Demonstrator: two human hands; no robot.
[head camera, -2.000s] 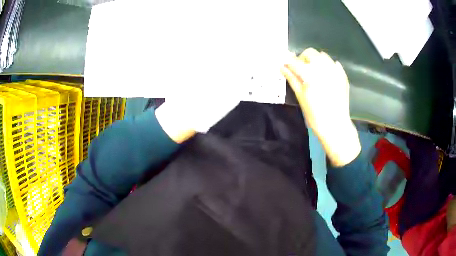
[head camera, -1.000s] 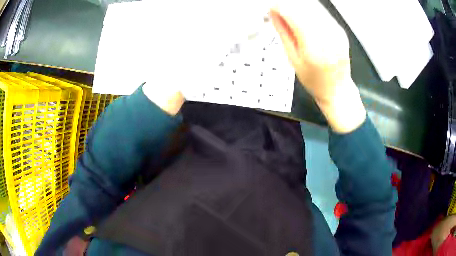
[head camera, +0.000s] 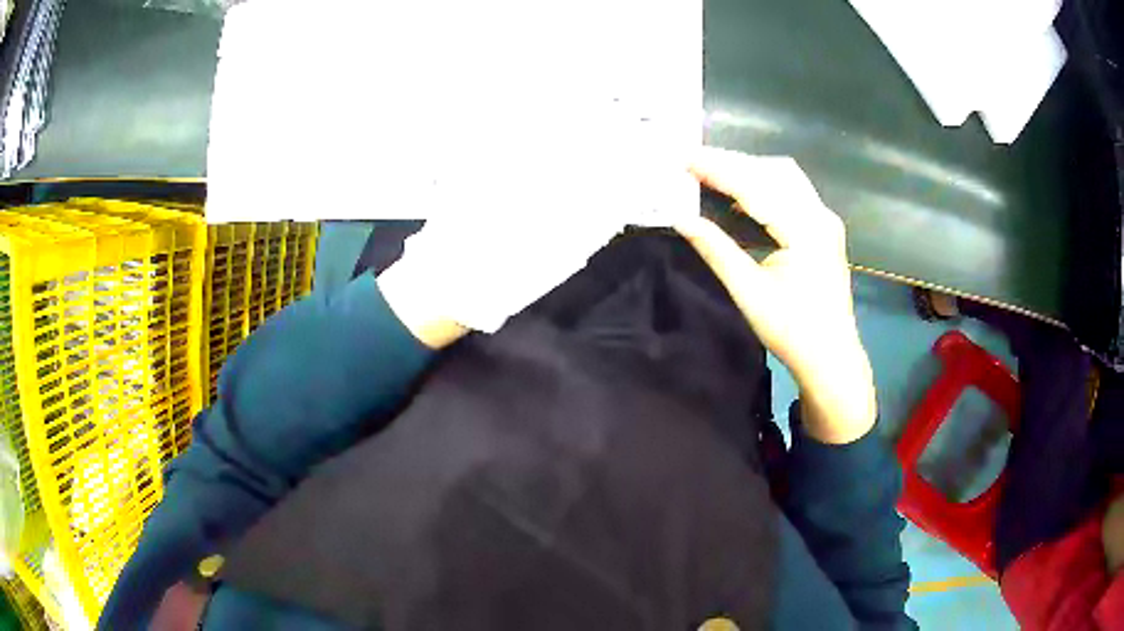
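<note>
A white panel (head camera: 333, 111) lies on the dark green bench top in front of me, badly overexposed, with a few small dark marks near its right part. My left hand (head camera: 499, 265), in a white glove, is at the panel's near edge and merges with it; its fingers cannot be made out. My bare right hand (head camera: 789, 265) is at the panel's near right corner, with thumb and a finger at the edge on either side of the corner. Whether a small piece is between its fingertips cannot be seen.
Stacked white panels (head camera: 974, 56) lie at the bench's right. Yellow perforated crates (head camera: 105, 358) stand at lower left, below the bench edge. A silvery strip bundle (head camera: 27, 93) is at far left. A red stool (head camera: 906, 462) and a person's red sleeve (head camera: 1066, 573) are at lower right.
Compared with one second ago, my right hand has moved back toward me to the panel's near right corner. My left hand has moved right along the near edge. Fewer dark marks show.
</note>
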